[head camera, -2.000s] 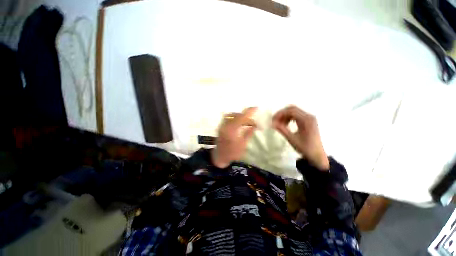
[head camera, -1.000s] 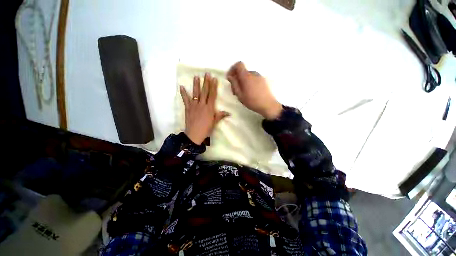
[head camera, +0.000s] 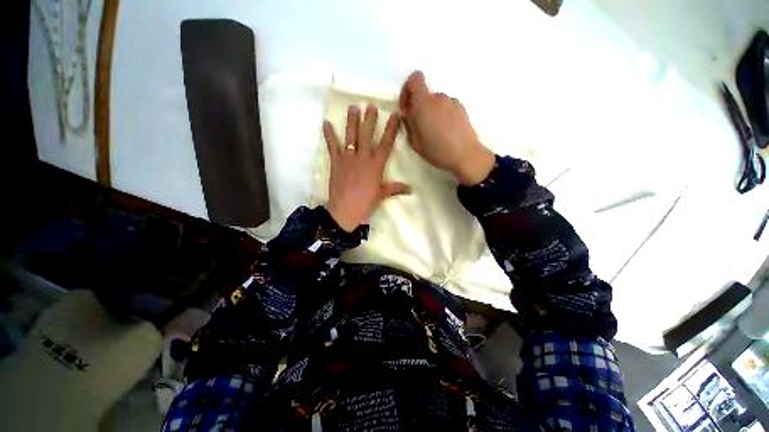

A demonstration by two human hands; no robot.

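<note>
The cream fabric piece [head camera: 422, 224] lies on the white table cover [head camera: 337, 42] in front of me, with soft folds near the table's front edge. My left hand [head camera: 362, 164] lies flat on the fabric with its fingers spread, a ring on one finger. My right hand [head camera: 440, 126] is at the fabric's far edge, just right of my left fingertips, with its fingers curled and thumb and fingertips together. Whether it pinches the fabric edge or a fine pin or needle is too small to tell.
A dark block [head camera: 224, 122] lies left of the fabric, beyond it a brown ruler strip [head camera: 107, 93] and a looped tape measure [head camera: 72, 67]. Shears [head camera: 746, 152] lie far right. Another dark block [head camera: 707, 317] lies at the right front edge. A cream sewing machine [head camera: 76, 363] stands lower left.
From apart and raised over the fabric, my left hand has come down flat and my right hand has moved to the far edge. The view has shifted; the dark label no longer shows.
</note>
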